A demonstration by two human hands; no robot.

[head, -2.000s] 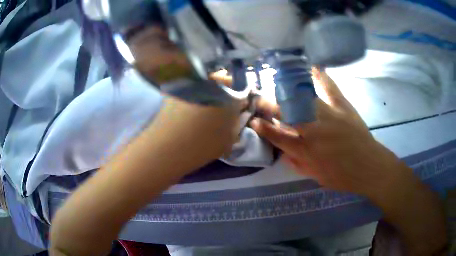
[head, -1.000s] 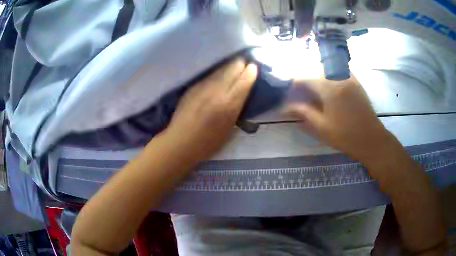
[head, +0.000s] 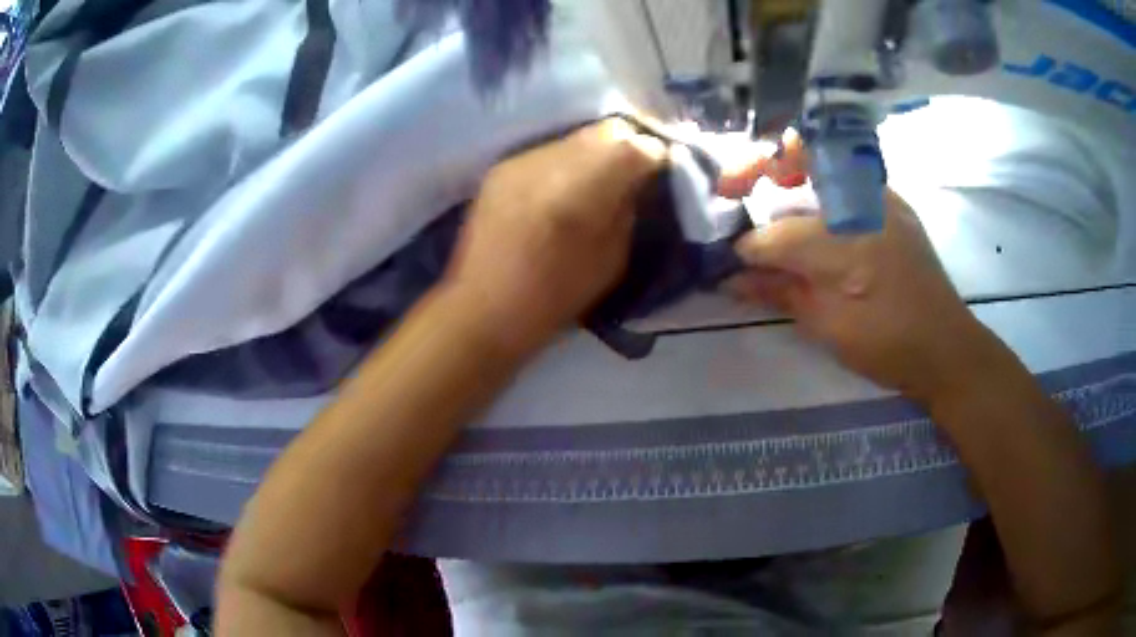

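The garment's pale grey-blue inner side spreads over the left of the machine bed, with its dark shell side showing below the fold. My left hand is closed on the garment's dark edge, left of the needle area. My right hand pinches the dark and pale cloth below the presser foot area. Its fingertips are in bright glare, partly behind the blue-grey cylinder fitting. The needle itself cannot be made out.
The white machine head with blue lettering is at the upper right. A purple thread tassel hangs above the garment. The ruler runs along the table's front edge. A red basket is under the table at lower left.
From two seconds ago, the head view has shifted, uncovering the dark cloth. Since one second ago, my right fingertips have moved up to the needle area and my left hand has closed more on the cloth.
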